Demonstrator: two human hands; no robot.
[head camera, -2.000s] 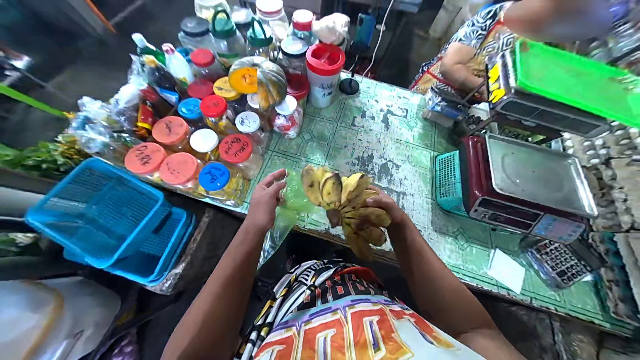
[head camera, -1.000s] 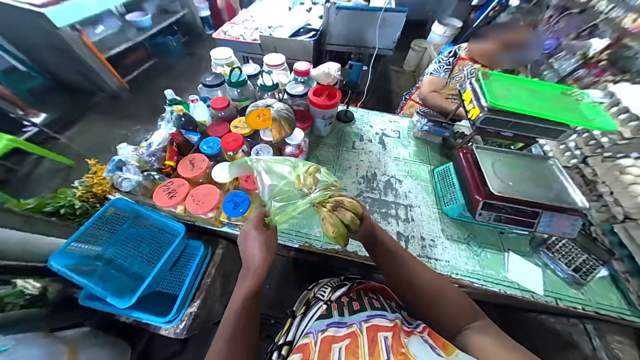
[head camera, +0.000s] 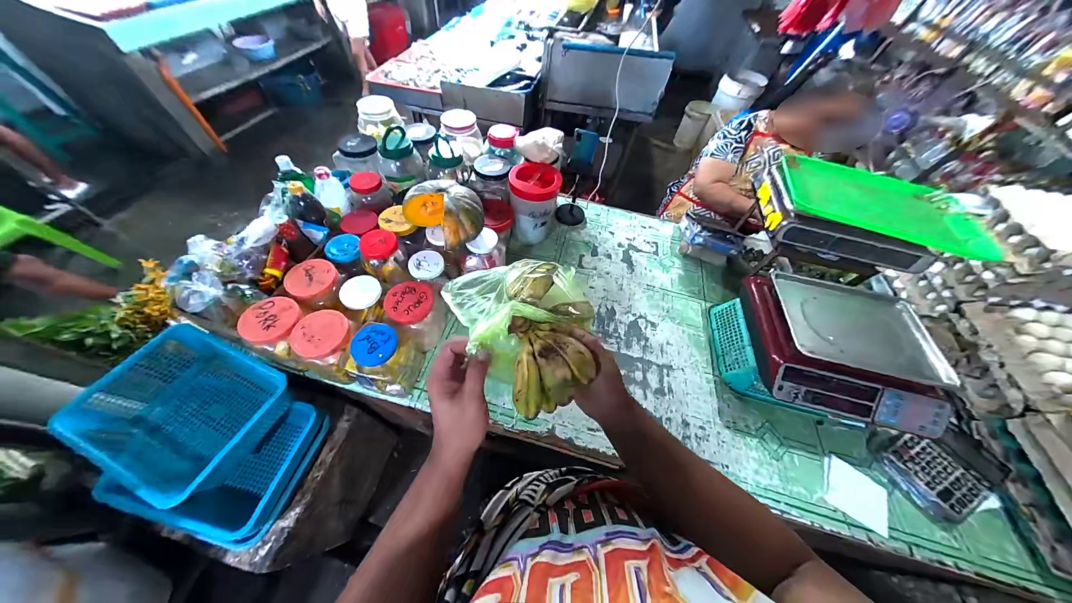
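A bunch of short bananas (head camera: 544, 368) with brown-marked skin is held over the near edge of the worn green table (head camera: 662, 335). My right hand (head camera: 605, 381) grips its right side, the fingers partly hidden behind it. A thin pale-green plastic bag (head camera: 481, 301) covers the upper part of the bunch, while the lower bananas stick out of it. At the bag's lower left, my left hand (head camera: 459, 385) pinches the plastic between thumb and fingers. Just left of the bag are lidded jars, one with a blue lid (head camera: 373, 345).
Many jars and bottles crowd the table's left, a cut squash (head camera: 452, 209) on top. Blue plastic baskets (head camera: 176, 419) stand lower left. On the right are a red digital scale (head camera: 837, 352), a green-topped scale (head camera: 888, 205), a calculator (head camera: 938, 473) and egg trays. A person (head camera: 729, 167) sits beyond the table.
Two seconds ago the bananas were outside the bag in my right hand; now the bag covers their upper part. My left hand was more open then and now pinches the plastic. The view has shifted.
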